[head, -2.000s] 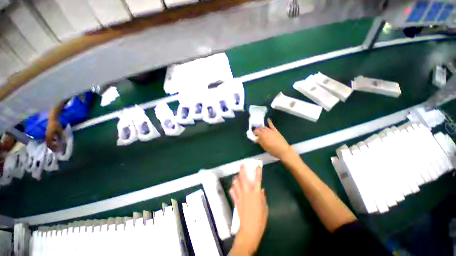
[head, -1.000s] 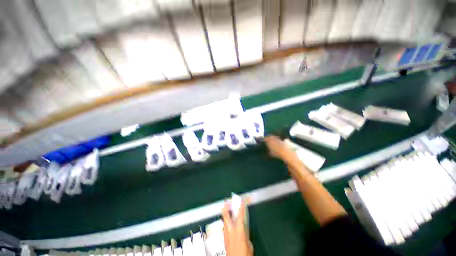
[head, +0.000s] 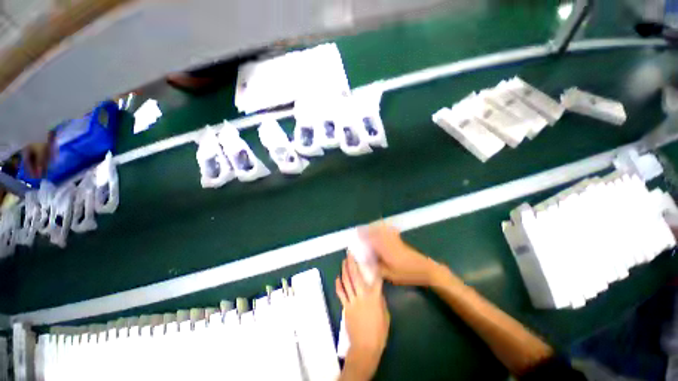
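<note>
My left hand (head: 363, 316) is around a slim white unit box near the pale rail, and the hand covers most of the box. My right hand (head: 401, 257) is at the upper end of the box, its fingers against a whitish piece (head: 362, 249) there. Blur and the fingers hide whether that piece is a bagged device or the box's end. Several bagged devices (head: 241, 158) with dark shapes showing through lie in a row across the green belt. A packed row of white unit boxes (head: 178, 346) stands at the near left.
The conveyor belt (head: 223, 223) is dark green. Packed boxes (head: 491, 119) lie overlapping on it at the right. A box stack (head: 595, 245) stands at the near right. White sheets or flat cartons (head: 290, 78) lie at the far side. A blue bin (head: 89, 141) and another person's hand (head: 39, 158) are far left.
My right hand has come back from the belt to the box in my left hand. The packed boxes on the belt are now closer together. Fewer bagged devices are in the middle row. The view has shifted.
</note>
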